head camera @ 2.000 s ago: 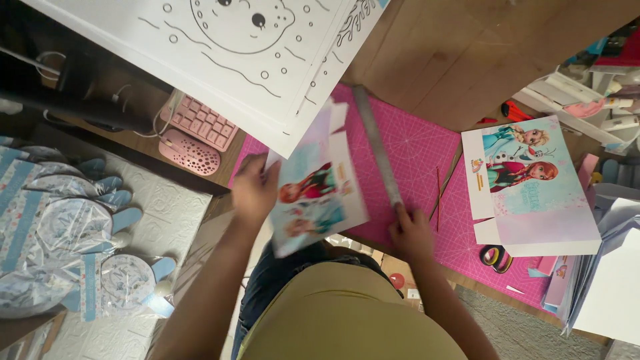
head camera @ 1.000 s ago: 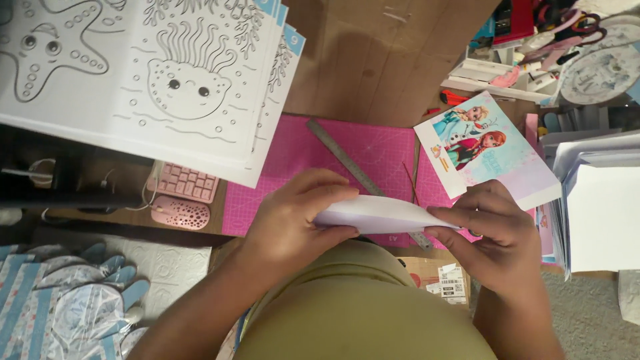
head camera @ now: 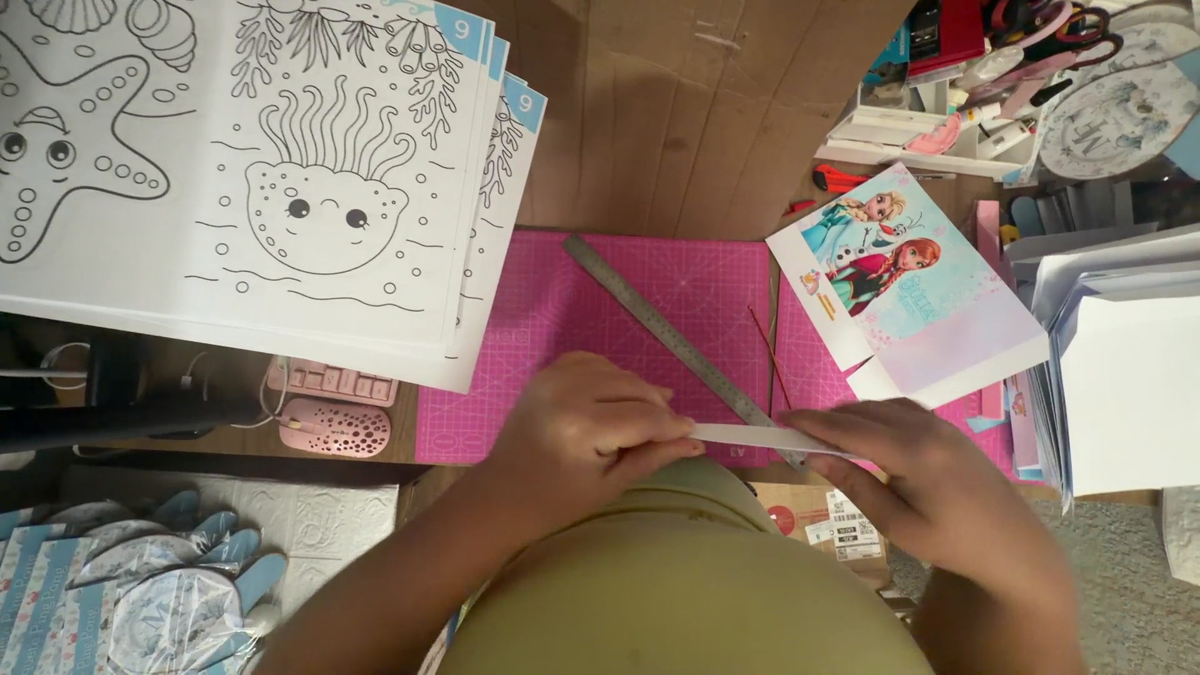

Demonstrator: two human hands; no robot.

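Between my two hands is a strip-like white paper edge (head camera: 755,437), seen nearly edge-on. My left hand (head camera: 595,436) pinches its left end, and my right hand (head camera: 900,469) grips its right end between thumb and fingers. Under and beyond them lies a pink cutting mat (head camera: 525,309) with a steel ruler (head camera: 666,333) slanting across it. A thin red stick-like item (head camera: 767,347) rests right of the ruler. Farther right, a printed card sheet (head camera: 923,281) with cartoon figures lies partly over the mat. The printed face of the held paper is hidden.
Coloring sheets (head camera: 319,216) overhang the upper left, above a pink keyboard (head camera: 333,380) and pink mouse (head camera: 335,427). A red utility knife (head camera: 837,178) lies by a white organizer (head camera: 937,122). A paper stack (head camera: 1134,375) stands right; wrapped paddle-shaped items (head camera: 178,600) are lower left.
Two seconds ago my left hand held the printed sheet and my right hand touched the ruler. Both hands then gripped the paper, which now shows as a thinner strip. The view has shifted.
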